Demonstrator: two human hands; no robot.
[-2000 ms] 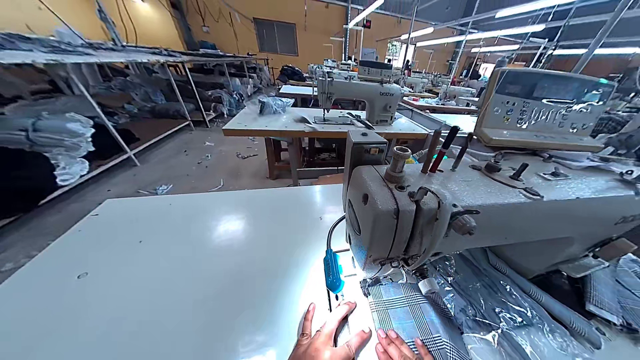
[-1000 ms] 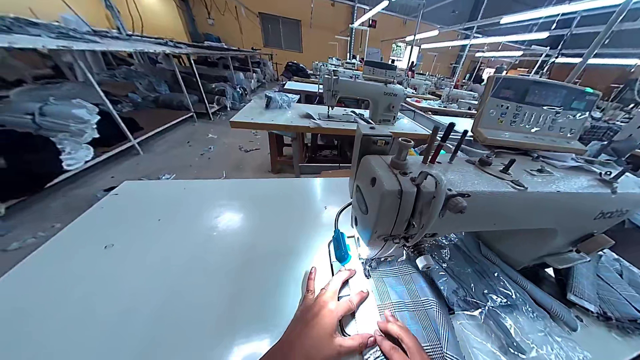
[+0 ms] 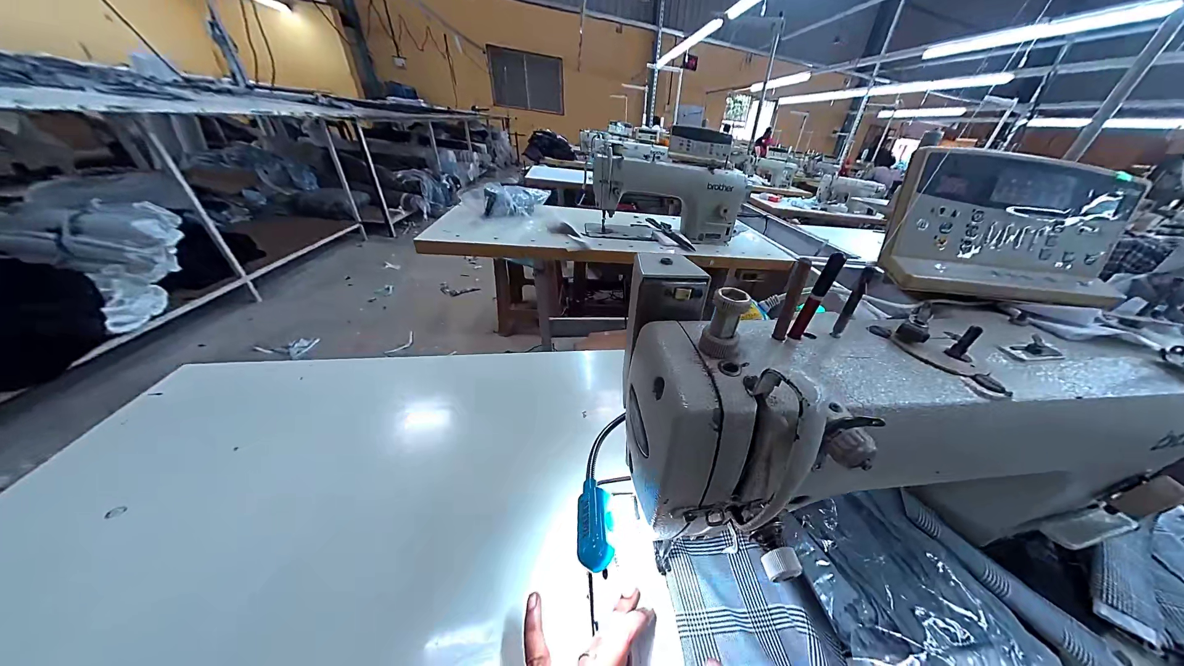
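A grey plaid fabric piece point(image 3: 740, 597) lies under the head of a Brother industrial sewing machine point(image 3: 721, 425). My left hand point(image 3: 597, 638) is at the bottom edge, its fingers apart on the white tabletop just left of the fabric, holding nothing visible. Of my right hand, only what looks like a fingertip point(image 3: 712, 662) shows at the bottom edge by the fabric; the rest is out of frame. A blue work lamp point(image 3: 594, 527) on a flexible neck lights the area beside the needle. The needle itself is hidden behind the machine head.
The white tabletop point(image 3: 305, 499) extends left. Clear plastic wrapping point(image 3: 906, 583) lies over cloth under the machine arm. A control panel point(image 3: 1013, 217) stands above the arm. Ahead is another sewing machine point(image 3: 671, 190) on its table; shelves with bundled fabric point(image 3: 92, 240) line the left.
Both hands have moved down toward the bottom edge, so much less of them shows. The right hand was over the plaid fabric in the earlier frames.
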